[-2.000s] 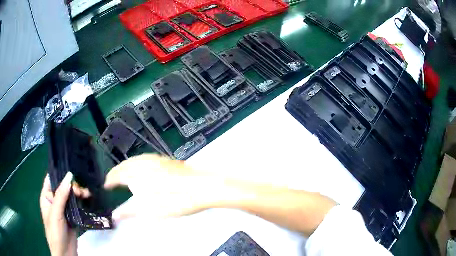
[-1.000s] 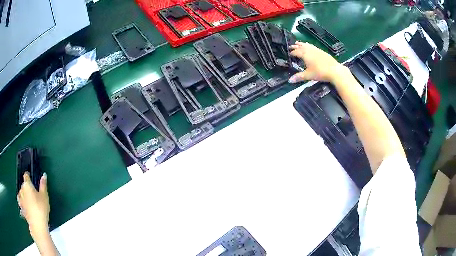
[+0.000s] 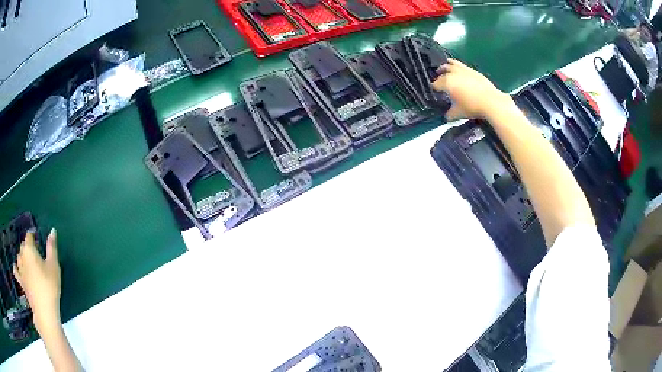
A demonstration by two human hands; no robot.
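My left hand (image 3: 40,272) rests at the far left on a bundle of black phone middle frames (image 3: 14,290) on the green mat. Its fingers are spread, and I cannot tell whether it grips them. My right hand (image 3: 468,91) is at the right end of the row of overlapping middle frames (image 3: 290,127). Its fingers are on the rightmost frames (image 3: 415,69); the thumb is at their near end. One more frame (image 3: 335,354) lies at the bottom edge on the white sheet (image 3: 327,269).
A black ribbed tray (image 3: 537,167) lies at the right, partly behind my right arm. A red tray (image 3: 250,36) holds frames at the far side. A single frame (image 3: 199,49), a clear bag (image 3: 54,131), a grey machine (image 3: 58,43) and cardboard boxes (image 3: 639,298) are also around.
My left hand has gone from holding a stack to the mat at the far left. My right hand has reached across to the right end of the row, and the frames there have shifted.
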